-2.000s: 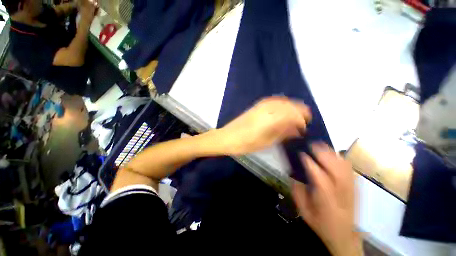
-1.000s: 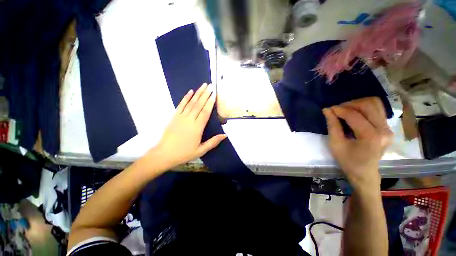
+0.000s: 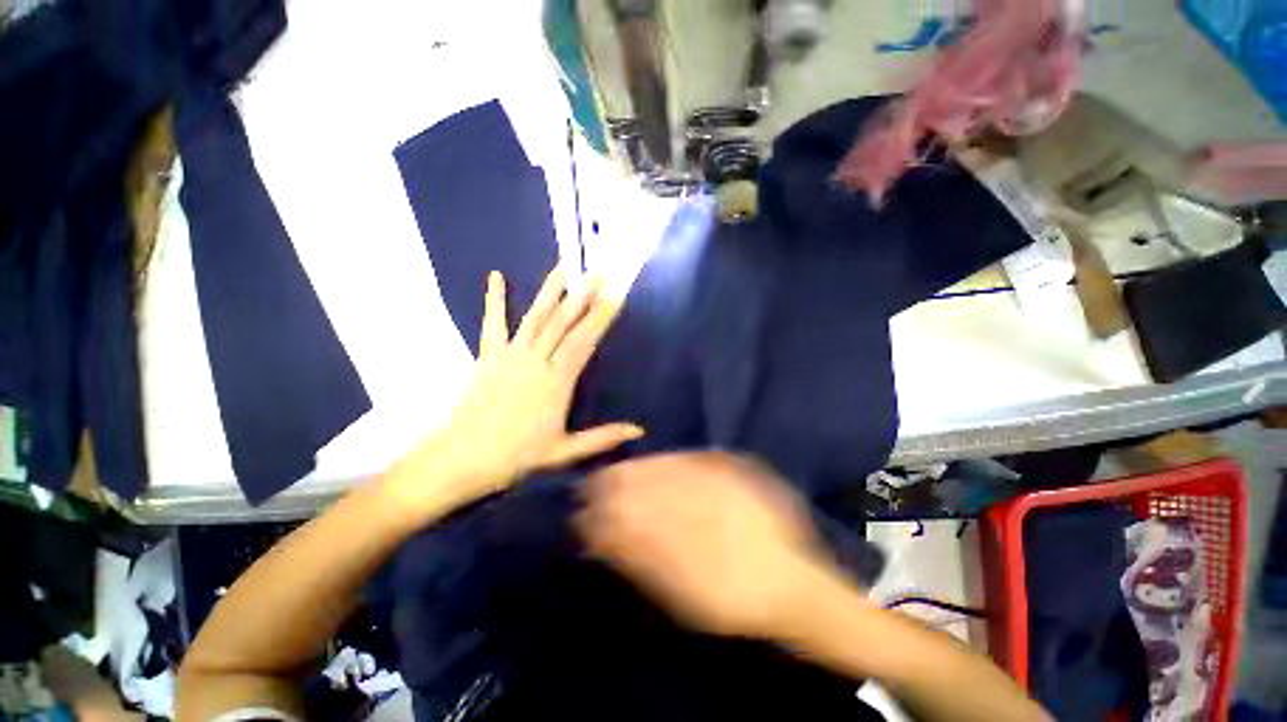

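My left hand (image 3: pixel 529 381) lies spread, palm down, on the lower end of a narrow navy piece (image 3: pixel 480 212) on the white table, left of the machine needle area. My right hand (image 3: pixel 692 529) is blurred at the table's front edge, over dark fabric; its fingertips are at the cloth and I cannot tell whether they grip it. A large navy panel (image 3: pixel 805 310) spreads from under the sewing machine (image 3: pixel 692 155) down to the front edge, covering most of the bed plate. The presser foot is not clear.
Another navy piece (image 3: pixel 261 310) and a heap of navy fabric (image 3: pixel 71 254) lie at left. Pink threads (image 3: pixel 988 85) hang on the machine, near a white label (image 3: pixel 1042 268). A dark flat item (image 3: pixel 1207 313) lies at right. A red basket (image 3: pixel 1009 592) holding fabric stands below the table.
My right hand has moved left and toward me from beside the machine. The navy panel now extends left and down over the bed plate. My left hand stays on the narrow piece.
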